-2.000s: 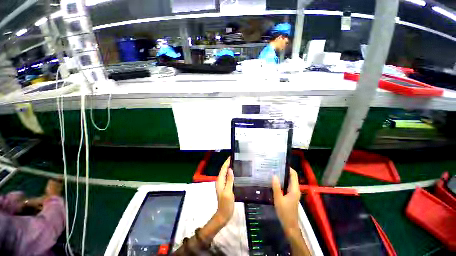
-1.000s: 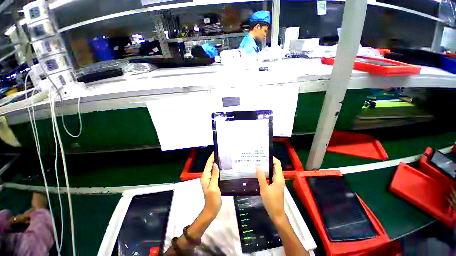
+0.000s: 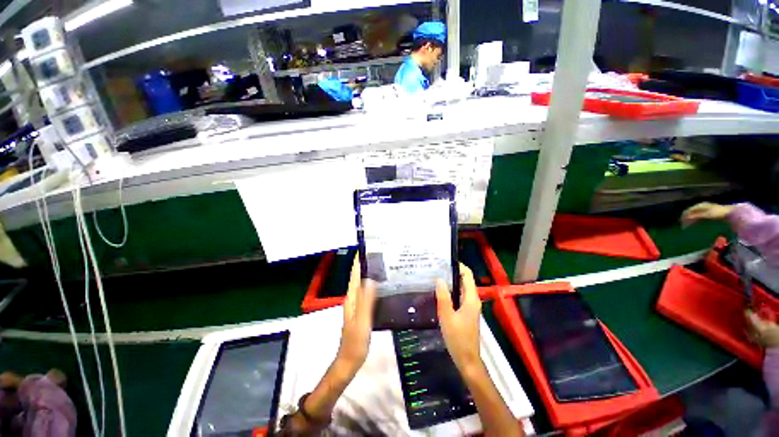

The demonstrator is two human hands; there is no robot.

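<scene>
A tablet (image 3: 408, 247) is held upright in front of the hanging sheets, its screen showing a light page with dark lines. My left hand (image 3: 357, 320) grips its lower left edge, thumb on the front, slightly blurred. My right hand (image 3: 459, 320) grips the lower right edge, thumb over the lower screen. Below, a white tray (image 3: 198, 375) holds a tablet (image 3: 241, 384) with a grey screen at left. A second tablet (image 3: 431, 375) with green text lines lies at its right, partly behind my right forearm.
A red tray (image 3: 512, 329) with a dark tablet stands at right, another behind the held tablet. A grey post (image 3: 559, 145) rises right of centre. White cables (image 3: 92, 299) hang at left. Pink sleeves (image 3: 756, 226) and hands are at right near red trays. A worker in blue sits beyond the shelf.
The view has shifted, so the trays and shelf sit further left. A pink-sleeved person's arms have come in at right. Both my hands still hold the tablet; my left thumb has moved over its front.
</scene>
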